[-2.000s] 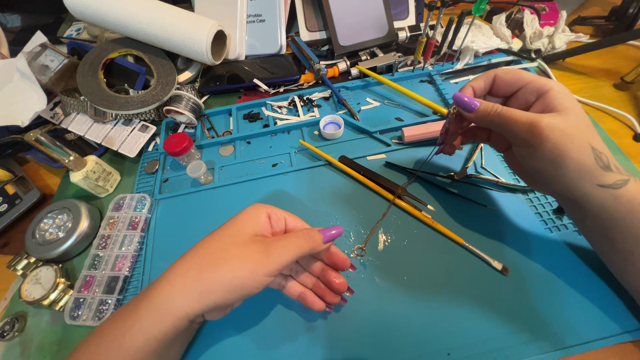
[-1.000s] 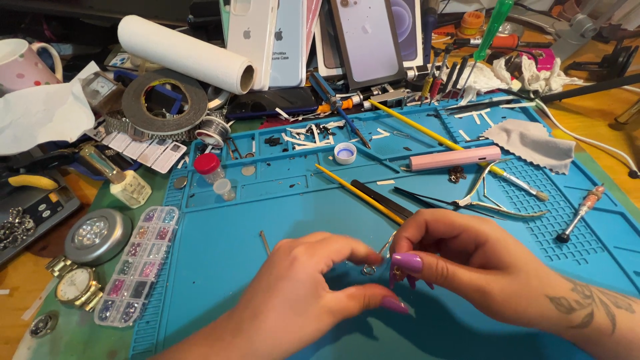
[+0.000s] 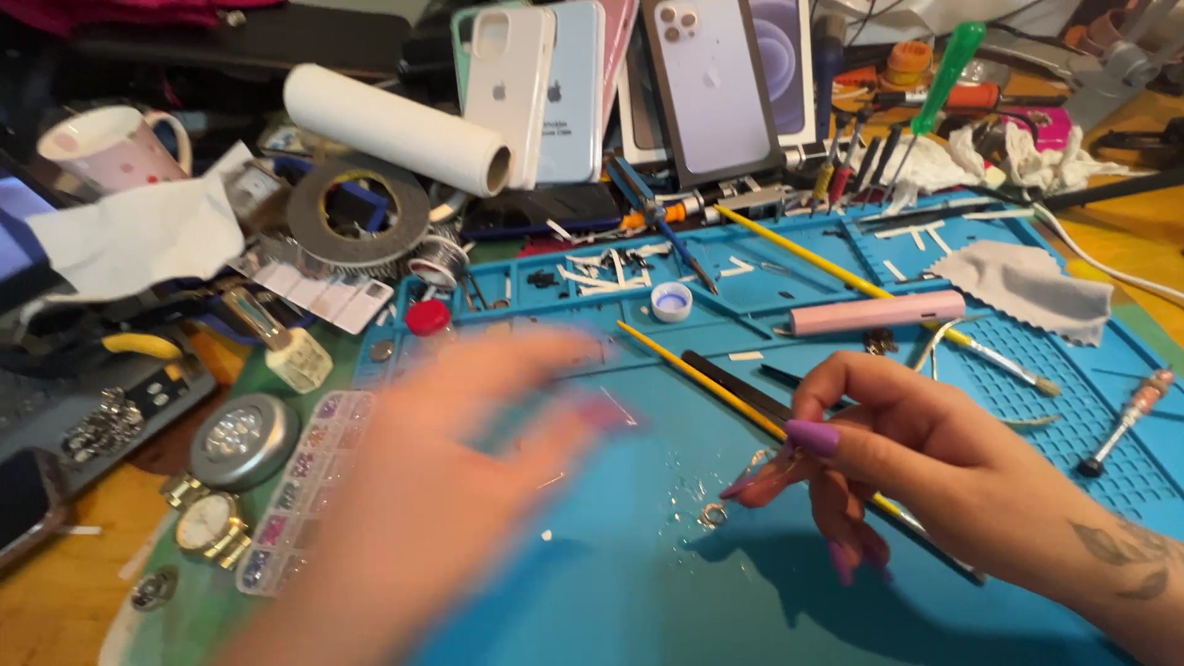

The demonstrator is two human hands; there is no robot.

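My left hand (image 3: 462, 462) is blurred by motion over the left part of the blue silicone work mat (image 3: 610, 592); whether it holds anything cannot be made out. My right hand (image 3: 879, 444) pinches a thin chain between thumb and forefinger, and the chain's small ring end (image 3: 712, 515) hangs at or just above the mat. Tiny clear bits lie scattered around that ring. Behind the right hand lie a yellow-handled brush (image 3: 698, 379) and black tweezers (image 3: 735, 384). Nippers (image 3: 934, 351) with metal handles lie partly hidden beyond its fingers.
A bead organizer (image 3: 277, 518), a wristwatch (image 3: 211, 525) and a glue bottle (image 3: 298, 359) stand at the left. A small white cap (image 3: 672, 302), a pink pen-like tool (image 3: 874, 313) and a grey cloth (image 3: 1027, 287) lie toward the back. Phone cases (image 3: 509, 92) stand behind the mat.
My left hand has moved left, away from my right hand; one second ago they were close together. The right hand, raised at the upper right two seconds ago, is now lower over the mat.
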